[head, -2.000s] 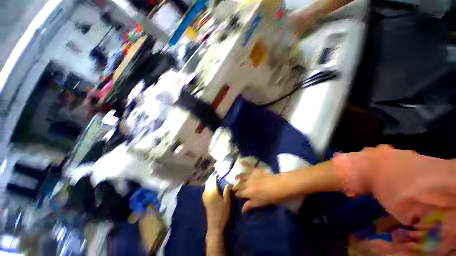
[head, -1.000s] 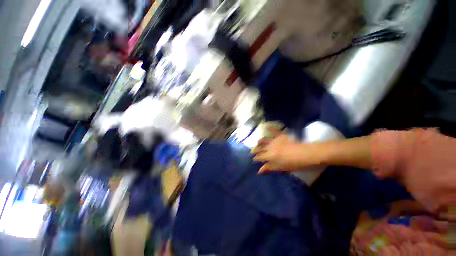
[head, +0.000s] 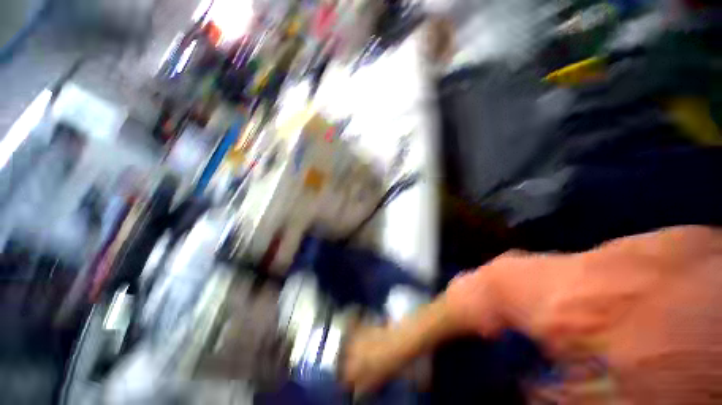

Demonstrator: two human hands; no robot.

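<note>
The picture is strongly blurred. The cream-white sewing machine [head: 277,190] stands left of centre, with an orange label on its head. Navy fabric [head: 356,273] lies in the machine's arm opening, and more navy cloth shows at the bottom edge. My right hand [head: 368,356] is low in the centre, beside the needle area and over the navy cloth. Its fingers are too blurred to tell whether they grip anything. My left hand is not visible.
The white table [head: 412,229] runs right of the machine, with a dark looped item [head: 392,192] on it. Dark and grey cloth piles [head: 507,134] lie to the right, with a yellow piece [head: 578,72] above. Pale material [head: 178,277] lies left of the machine.
The view has swung, bringing the right-hand cloth piles into sight. My right hand now shows lower and further left in the picture. My left hand, seen earliest at the needle, is no longer visible.
</note>
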